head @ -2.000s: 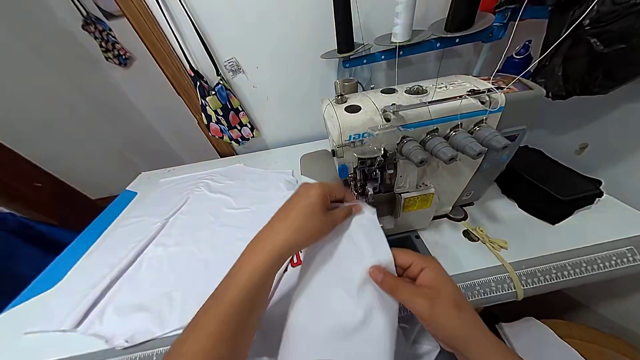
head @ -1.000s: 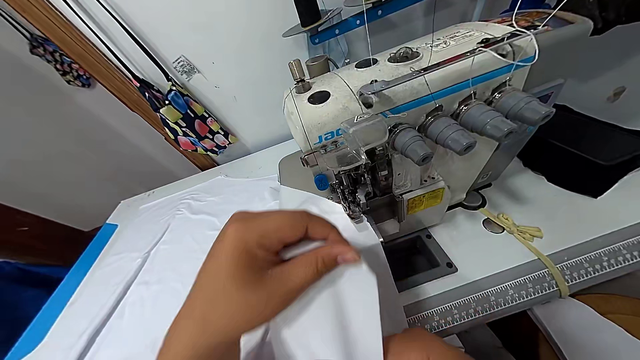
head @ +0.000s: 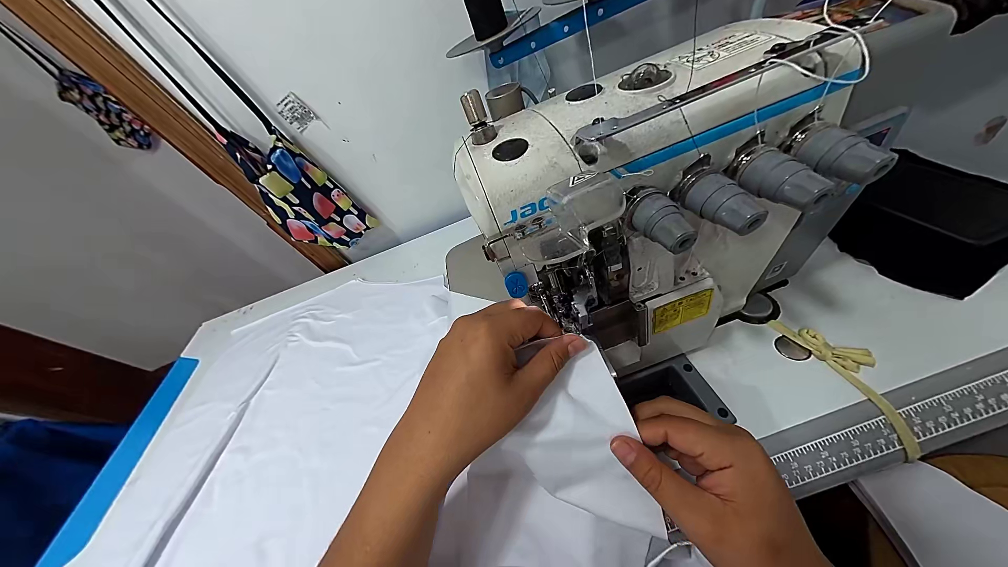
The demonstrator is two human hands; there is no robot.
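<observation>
My left hand (head: 492, 378) pinches the upper edge of a white fabric piece (head: 567, 449) between thumb and fingers, right in front of the needle area of a white Jack overlock sewing machine (head: 677, 197). Lower and to the right, my right hand (head: 709, 472) grips the same fabric by its right edge, thumb on top and fingers behind. The presser foot (head: 571, 303) is partly hidden by machine parts and by my left fingertips. More white fabric (head: 315, 409) lies spread over the table to the left.
A measuring tape strip (head: 890, 425) runs along the table's front edge, with a yellowish tied band (head: 874, 394) over it. A black tray (head: 929, 213) sits right of the machine. Thread cones stand behind. Patterned fabric pouches (head: 311, 193) hang at the left wall.
My left hand has moved from over the fabric to its edge by the presser foot. My right hand, mostly out of view one second ago, now shows at the right edge. The view came closer since the first frame.
</observation>
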